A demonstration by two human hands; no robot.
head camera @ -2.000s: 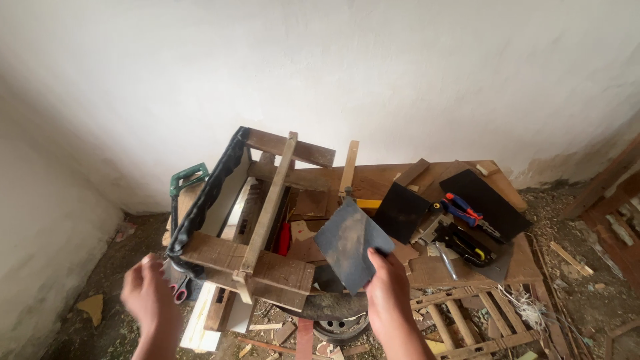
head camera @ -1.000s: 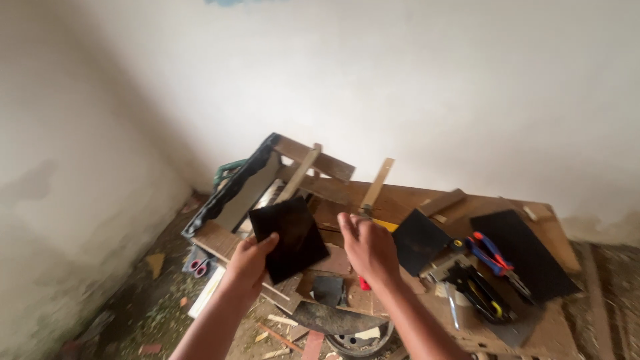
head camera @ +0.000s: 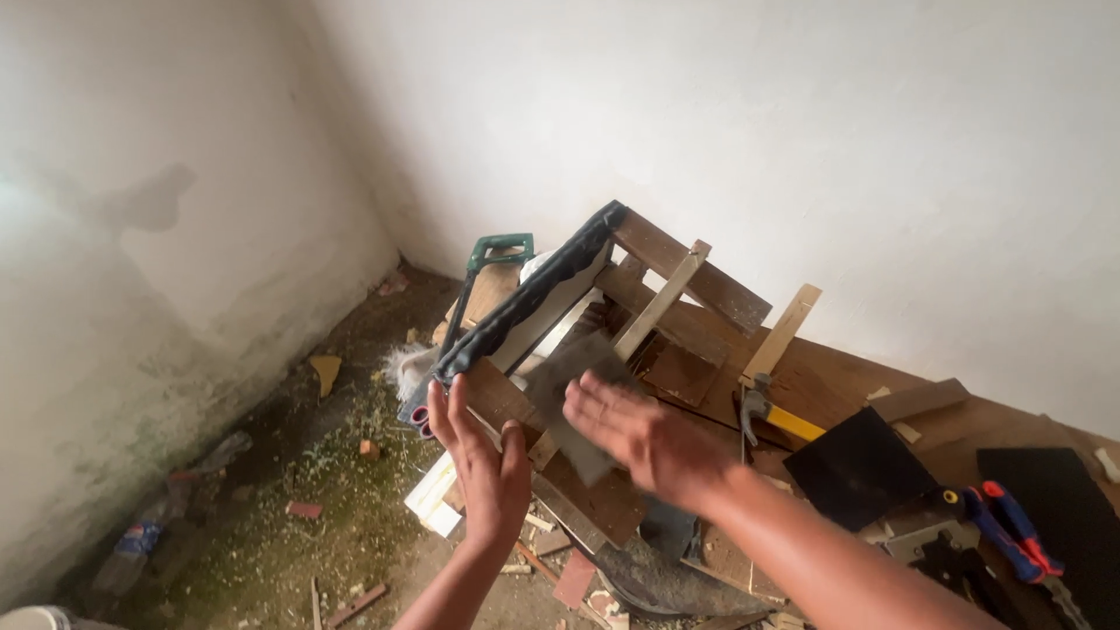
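Note:
My left hand (head camera: 481, 464) touches the near corner of a wooden frame (head camera: 499, 394), its fingers spread beside the end of the black-covered edge (head camera: 534, 297). A thin gray sheet (head camera: 573, 376), blurred, lies against the fingers of my right hand (head camera: 634, 433); whether the thumb grips it is hidden. The sheet is over the frame's near boards, left of a light wooden strip (head camera: 661, 302) that crosses the frame. Right of my right hand, a claw hammer (head camera: 787, 422) with a yellow handle rests on the wooden work surface (head camera: 822, 376).
A green hacksaw (head camera: 500, 249) stands behind the frame at left. Black square sheets (head camera: 862, 468), red-and-blue pliers (head camera: 1015, 534) and a black tool (head camera: 954, 560) lie at right. Scissors (head camera: 422, 420) are by my left hand. Wood scraps (head camera: 573, 577) litter the floor; white walls meet behind.
My left hand has let go of the dark sheet and moved to the frame's near corner. My right hand, empty one second ago, is now at the sheet over the frame.

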